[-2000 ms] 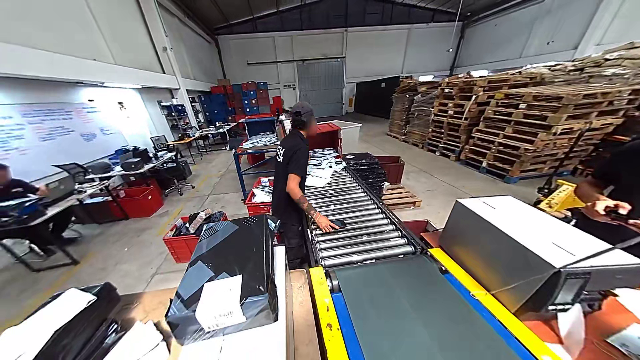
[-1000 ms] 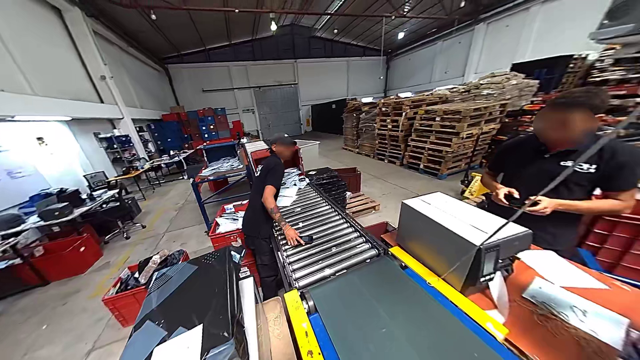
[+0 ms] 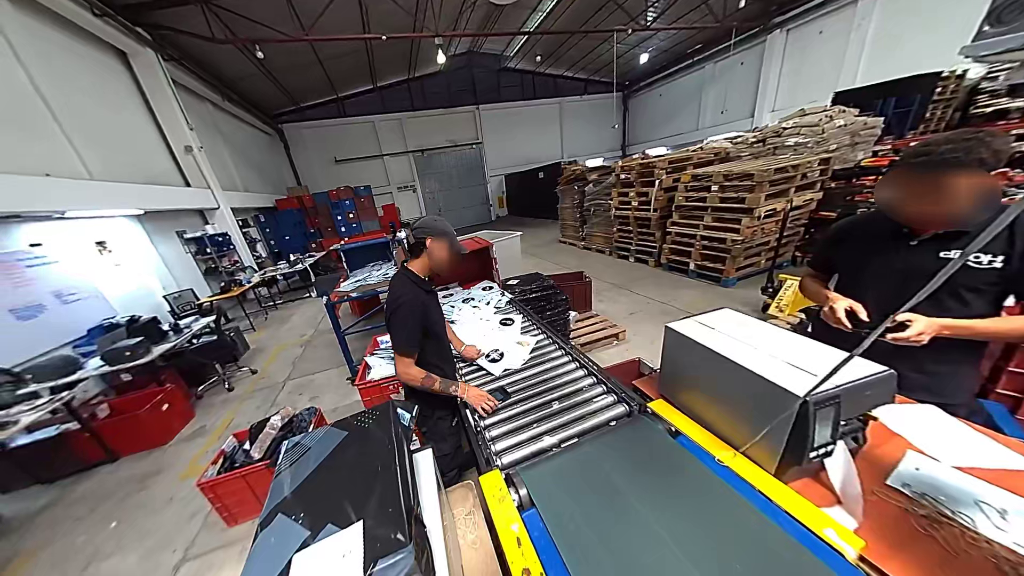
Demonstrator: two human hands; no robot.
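Neither my left hand nor my right hand shows in the head view. Directly ahead lies a dark green conveyor belt (image 3: 632,504) between yellow and blue side rails. It meets a metal roller conveyor (image 3: 552,392), whose far part bears white plastic mailing bags (image 3: 488,320). A co-worker (image 3: 420,328) stands left of the rollers, one hand by a small dark device (image 3: 500,394), the other at the bags. At the right, a grey label printer (image 3: 776,384) rests on an orange surface. Behind it another co-worker (image 3: 920,264) holds a small dark object in both hands.
A large parcel in black plastic (image 3: 344,480) is at the near left, with a red crate (image 3: 240,480) of packages beyond it. Stacked wooden pallets (image 3: 720,216) stand at the back right. A strap (image 3: 912,296) crosses the right side. Desks and chairs line the left.
The co-worker by the rollers now has a hand at the white bags, which reach nearer along the rollers. The view has swung right since two seconds ago, bringing the other co-worker further in.
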